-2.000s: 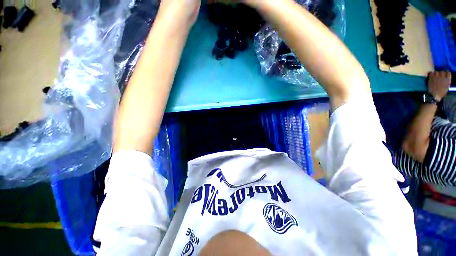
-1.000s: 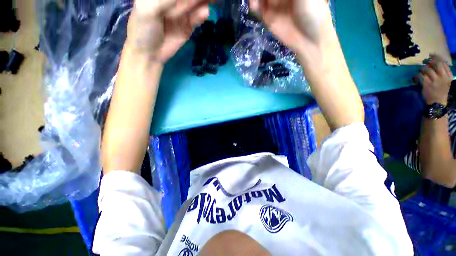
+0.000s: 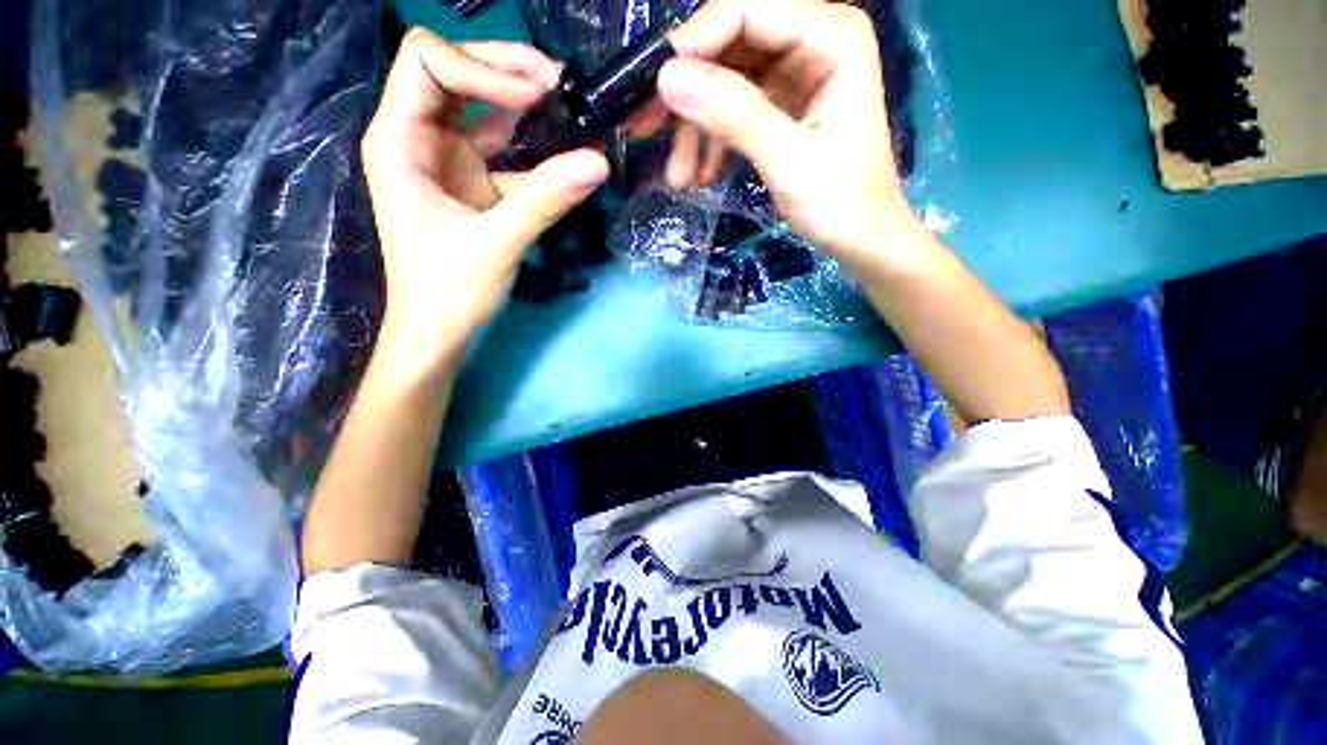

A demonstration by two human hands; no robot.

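A black plastic housing (image 3: pixel 626 79) is held above the bench between my two hands, tilted up to the right. My left hand (image 3: pixel 463 189) holds its lower left end, with black material between thumb and fingers. My right hand (image 3: pixel 786 117) has thumb and index finger at its upper right end; whether a small insert is there cannot be told. A clear parts bag (image 3: pixel 742 277) with black pieces lies below my right hand. Loose black housings (image 3: pixel 568 251) lie on the green bench beside it, partly hidden by my left hand.
A large cloudy liner bag (image 3: pixel 218 437) with cardboard and black parts is at left. Black parts in rows (image 3: pixel 1201 80) lie on a cardboard sheet (image 3: pixel 1295 102) at upper right. Blue crates (image 3: pixel 1121 422) stand below the bench edge. Part of a person (image 3: pixel 1310 473) shows at the right rim.
My hands, apart and partly cut off before, have come together lower in view around a black housing. The view has shifted, and the other person's hand has left the picture.
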